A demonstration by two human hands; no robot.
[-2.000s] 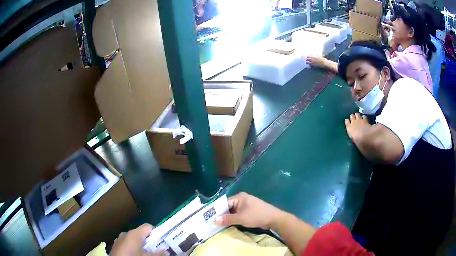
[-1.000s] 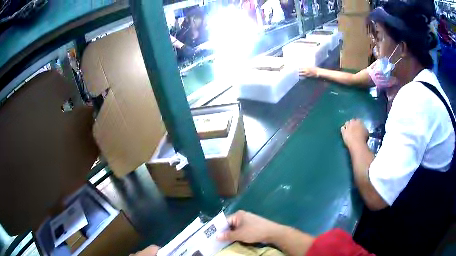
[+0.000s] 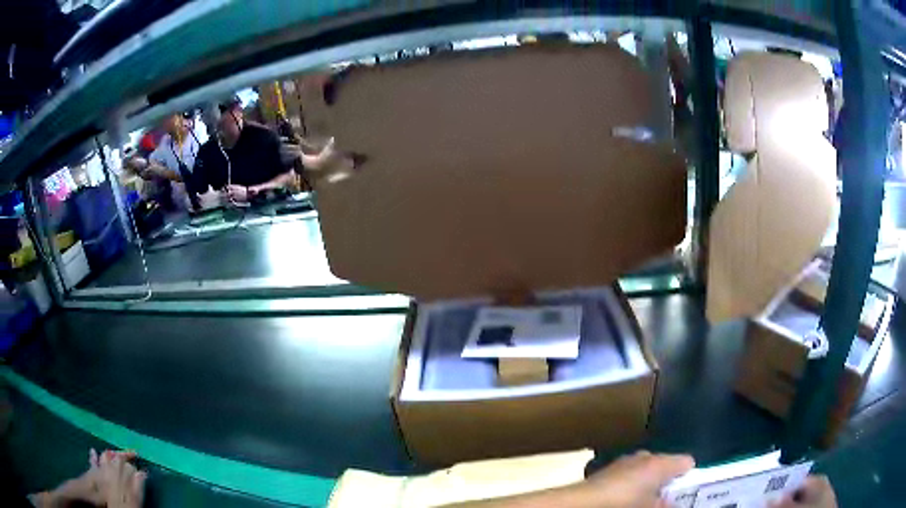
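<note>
White leaflets (image 3: 737, 486) with a dark picture and square code are held as a stack at the bottom right edge. My left hand (image 3: 641, 479) grips their left end. My right hand (image 3: 817, 493), mostly cut off by the bottom edge, is at their right end. An open brown carton (image 3: 527, 422) stands in front of me, its large lid flap (image 3: 507, 179) raised. Inside is a pale tray (image 3: 447, 347) with a raised rim. A leaflet (image 3: 541, 332) lies over a small brown box (image 3: 524, 370) in the middle.
Crumpled yellow-tan paper (image 3: 467, 478) lies in front of me. A second open carton (image 3: 775, 367) stands right, partly behind a green post (image 3: 844, 238). Another person's hands (image 3: 104, 483) are at the bottom left. People sit across the dark conveyor (image 3: 219, 382).
My view has turned left, so the near carton is now central and the second carton is at the right. The leaflets are still in my hands.
</note>
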